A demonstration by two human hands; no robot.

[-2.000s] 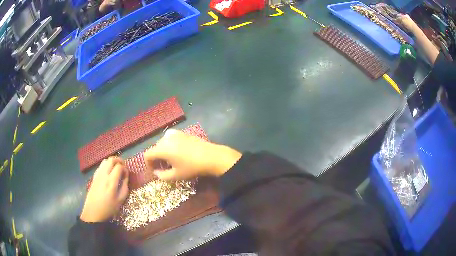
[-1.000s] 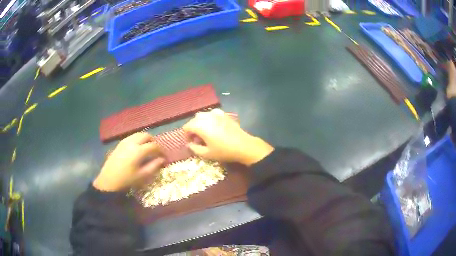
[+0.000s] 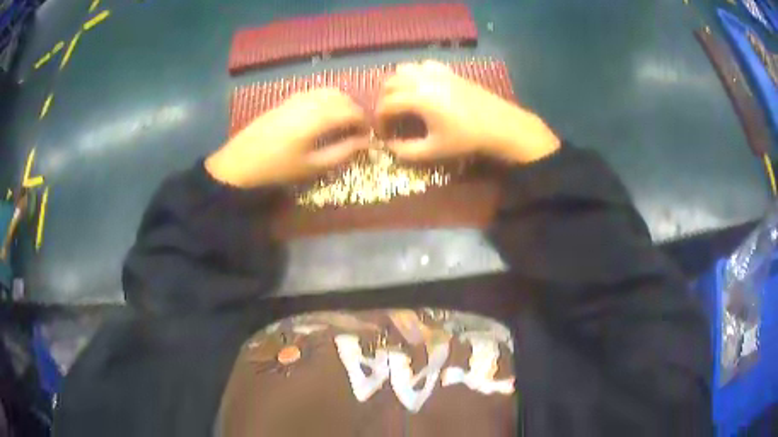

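Note:
A red loading block [image 3: 286,90] with rows of holes or pegs lies in front of me, partly hidden by both hands. A glittering gold-white heap of tiny metal pieces [image 3: 367,185] lies on the brown cloth [image 3: 401,213] at its near side. My left hand [image 3: 299,136] and my right hand [image 3: 452,115] are over the block's near edge and the heap, close together, fingers curled down. Both are blurred, and I cannot tell if their fingertips hold pieces. A second red block [image 3: 354,37] lies just beyond.
A dark ridged block [image 3: 734,90] and a blue tray [image 3: 755,51] are at the far right. A blue bin [image 3: 746,397] with a clear plastic bag [image 3: 744,316] is at the lower right. Yellow tape [image 3: 41,218] marks the table at left. A brown printed garment [image 3: 367,384] is at my lap.
The view has tilted down, so the blocks sit higher in the picture and the far blue bin and red tray are out of view. My hands have come closer together.

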